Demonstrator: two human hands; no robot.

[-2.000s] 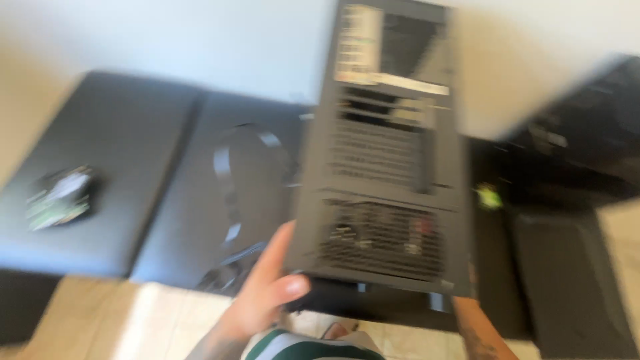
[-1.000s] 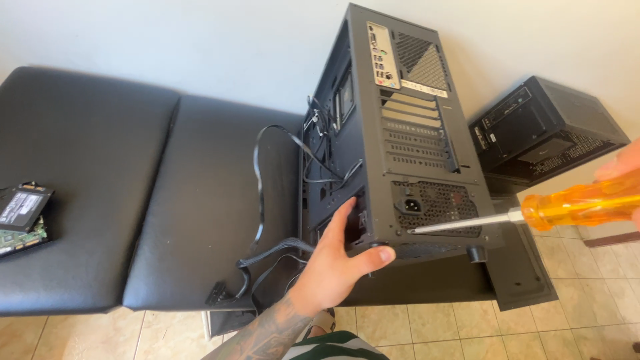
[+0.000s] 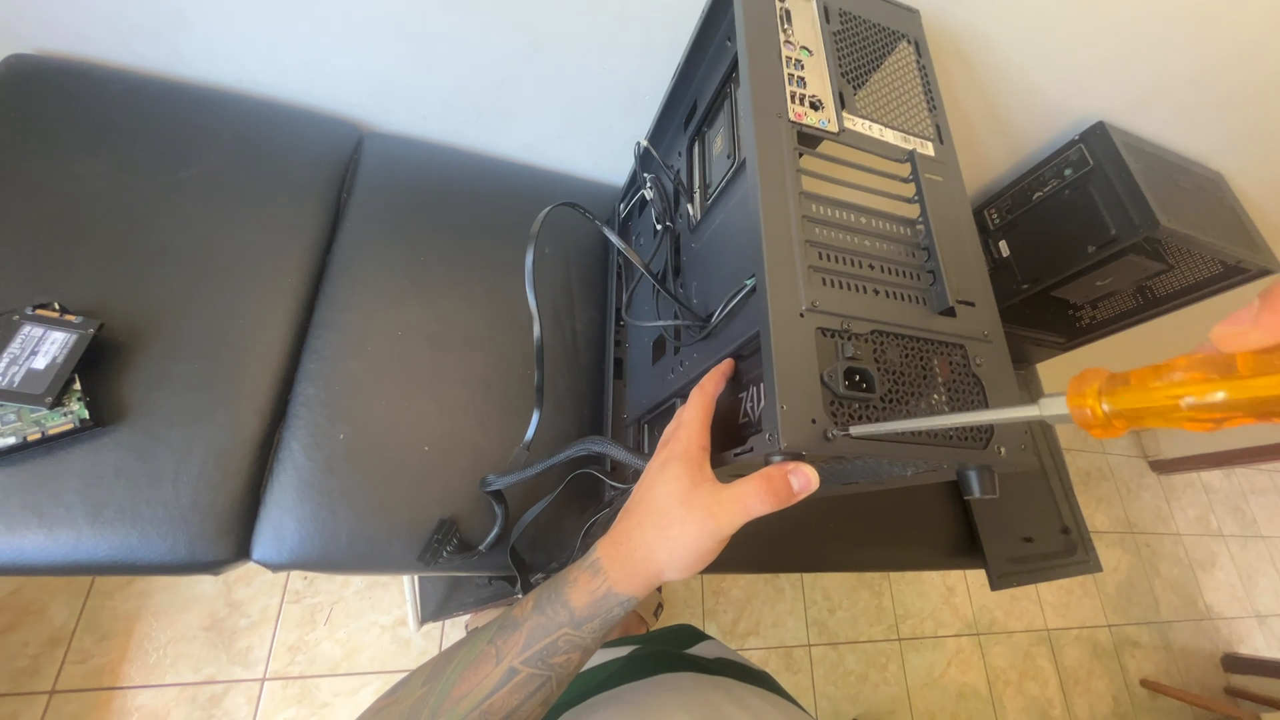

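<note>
A black computer case (image 3: 780, 260) stands on a padded bench, its rear panel facing me and its side uncovered. At the lower corner, my left hand (image 3: 700, 480) rests with fingers spread, the thumb on the bottom edge and the fingers by the power supply (image 3: 748, 395). My right hand (image 3: 1250, 325), mostly cut off by the right edge, holds a screwdriver with an amber handle (image 3: 1160, 395). Its tip meets a screw (image 3: 833, 434) at the lower left corner of the power supply's perforated plate. Loose black cables (image 3: 533, 330) hang out of the open side.
The black padded bench (image 3: 440, 300) stretches left along the wall. A solid-state drive (image 3: 45, 350) lies over a green circuit board (image 3: 40, 420) at the far left. Another black case (image 3: 1110, 220) stands at right. A dark flat panel (image 3: 1040, 510) juts past the bench edge.
The case, lifted between both hands two seconds ago, now stands on the bench. The screwdriver came into view one second ago and remains at the lower screw corner.
</note>
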